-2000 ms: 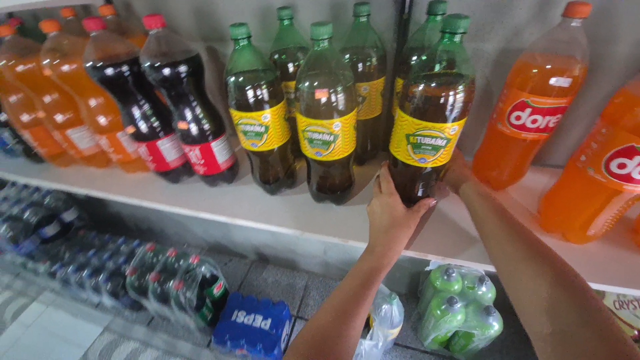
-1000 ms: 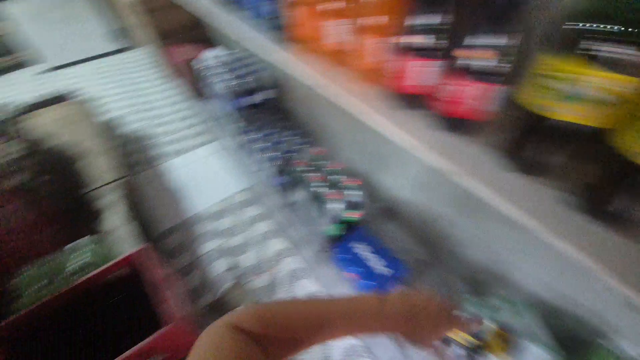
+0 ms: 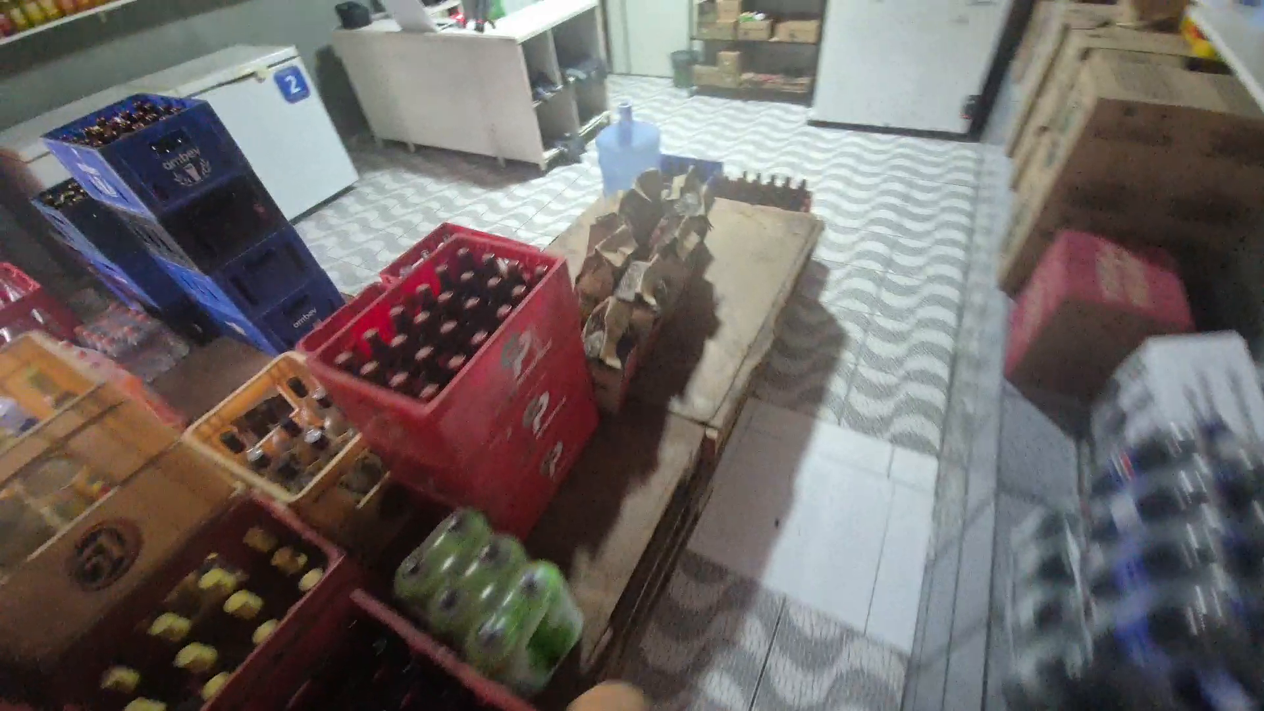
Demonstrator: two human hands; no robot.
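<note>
At the bottom edge a small rounded bit of skin shows, seemingly my left hand (image 3: 607, 697); its fingers and anything in it are out of frame. Just up and left of it, a shrink-wrapped pack of green bottles (image 3: 491, 597) lies beside a dark red crate of bottles (image 3: 425, 647). My right hand is out of view. A stack of red plastic crates (image 3: 494, 395) with capped dark bottles stands beyond the green pack. Behind it, open cardboard cartons (image 3: 642, 296) rest on a low wooden platform (image 3: 755, 286).
Yellow crates (image 3: 286, 425) and blue crates (image 3: 212, 217) stand at left. A tiled aisle (image 3: 839, 474) runs between the platform and wrapped bottle packs (image 3: 1155, 553) at right. Cardboard boxes (image 3: 1136, 148), a red box (image 3: 1101, 306), a white counter (image 3: 444, 94) and a blue water jug (image 3: 627, 148) are farther off.
The view has swung far left, from the soda shelf to the crates and aisle. Two seconds ago both hands were at a yellow-labelled bottle on the shelf; that bottle is now out of view.
</note>
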